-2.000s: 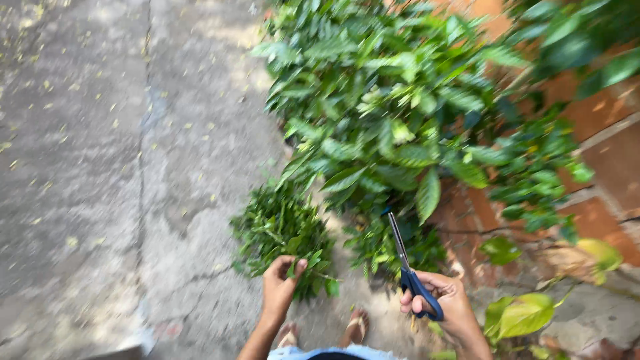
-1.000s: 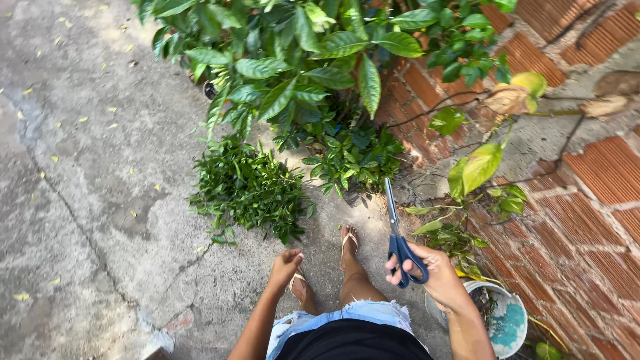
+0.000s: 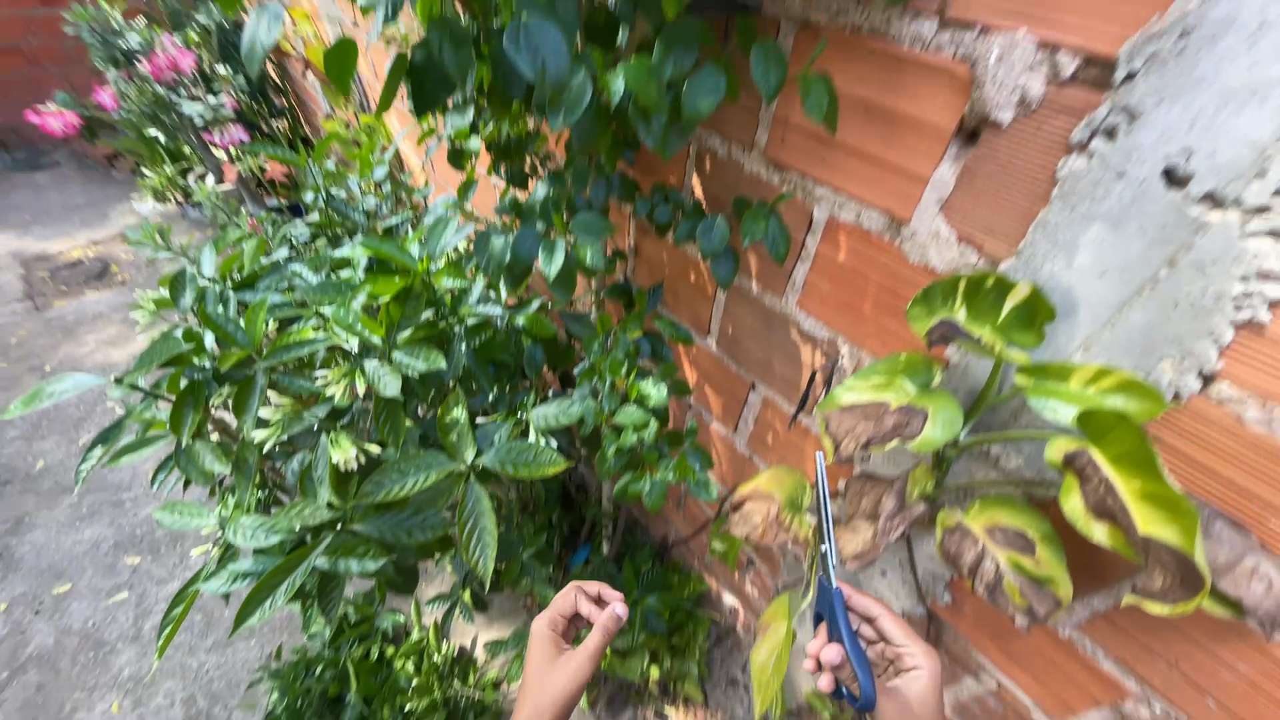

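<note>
My right hand [image 3: 885, 655] holds a pair of blue-handled scissors [image 3: 830, 590] at the lower right, blades pointing up and close together. Behind and beside the blades are variegated pothos leaves [image 3: 1000, 550] with brown, dried patches. My left hand [image 3: 575, 645] is raised at the bottom middle, thumb and fingers curled close together; whether something small is between them cannot be told. It is in front of low green foliage, below a leafy green shrub [image 3: 400, 480] with pale flower clusters.
A brick wall [image 3: 860, 130] with rough mortar and a grey cement patch [image 3: 1170, 210] runs along the right. Dark green leafy branches [image 3: 590, 90] hang before it. Pink flowers [image 3: 170, 60] stand at the upper left, beside concrete ground [image 3: 60, 500].
The view has swung up toward the wall and shrub; my feet and the white bucket have left it. The scissors stay in my right hand, now in front of the pothos leaves.
</note>
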